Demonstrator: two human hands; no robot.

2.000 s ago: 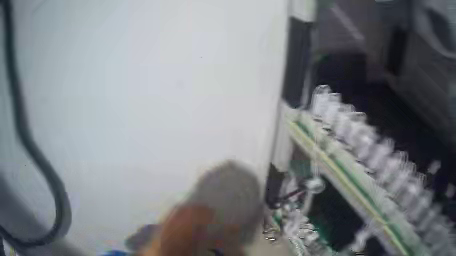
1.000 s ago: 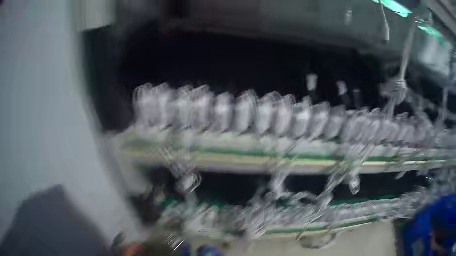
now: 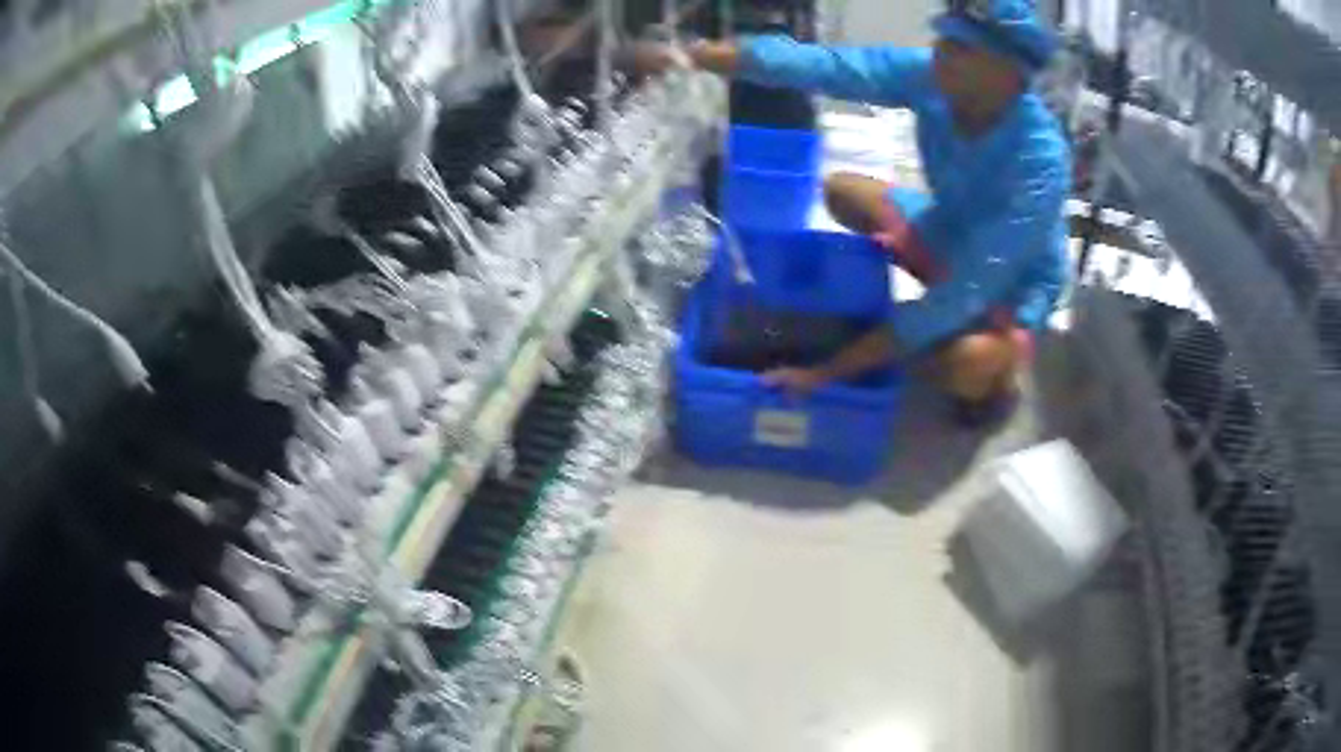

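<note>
Neither of my hands shows in the head view now. Nearest on the left is a rack with a close row of white chargers (image 3: 335,467) along a shelf edge. A long pale socket strip with green and cream bands (image 3: 468,438) runs under them. White USB cables (image 3: 288,367) hang knotted and looped over the dark shelves. More looped white cables (image 3: 515,588) hang along the lower shelf. The picture is blurred.
A person in a blue smock and cap (image 3: 1000,191) squats in the aisle, one hand on a blue bin (image 3: 782,429), the other arm towards the rack. Another blue bin (image 3: 772,179) stands behind. A white stack (image 3: 1041,529) lies on the floor beside the right rack (image 3: 1177,485).
The view has swung from a white panel and the rack's side to along the aisle. The person, bins and white stack have come into view. The blurred hand-like shape seen low earlier is gone.
</note>
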